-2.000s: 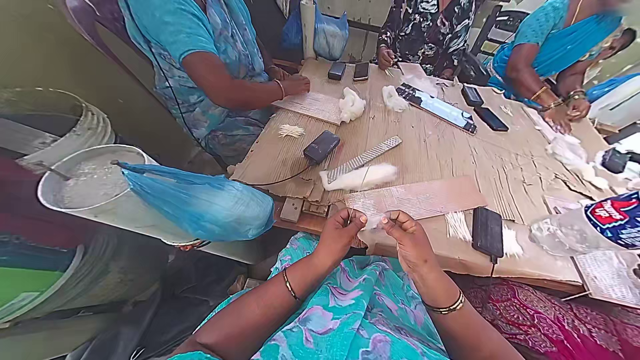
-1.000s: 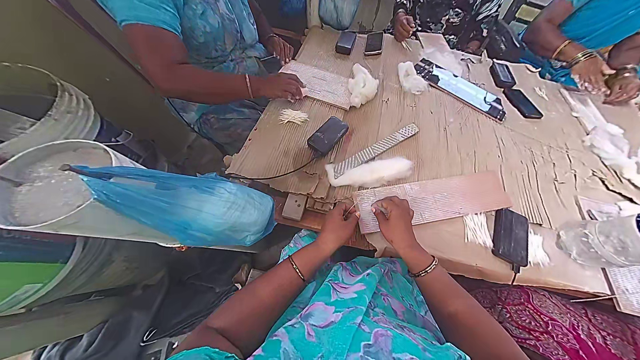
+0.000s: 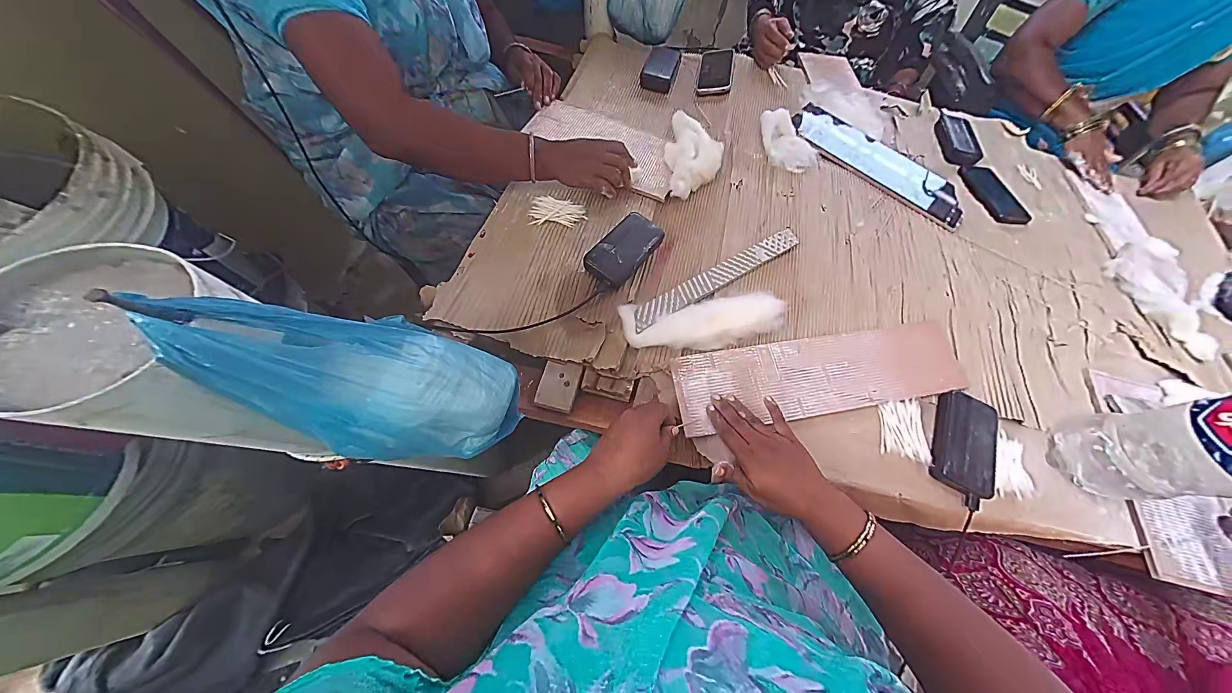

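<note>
My left hand (image 3: 638, 438) is at the near left corner of a long ridged board (image 3: 847, 371), its fingers closed on the end of a thin, pale stick. My right hand (image 3: 765, 457) lies flat on the board's near left part, fingers spread. A roll of white cotton (image 3: 717, 322) lies just beyond the board, touching a patterned metallic strip (image 3: 722, 277). Beside the board's near right end are white cotton wicks (image 3: 905, 430) and a black box with a cable (image 3: 965, 445).
Corrugated cardboard (image 3: 866, 269) covers the table. A blue plastic bag (image 3: 385, 380) hangs by a white bucket (image 3: 221, 404) at left. A plastic bottle (image 3: 1126, 457) lies at right. Co-workers' hands, another board (image 3: 645, 159), cotton and phones are across the table.
Two seconds ago both my hands held white cotton between them above the board's near edge. Now they are apart, the right one flat on the board. The view has shifted somewhat.
</note>
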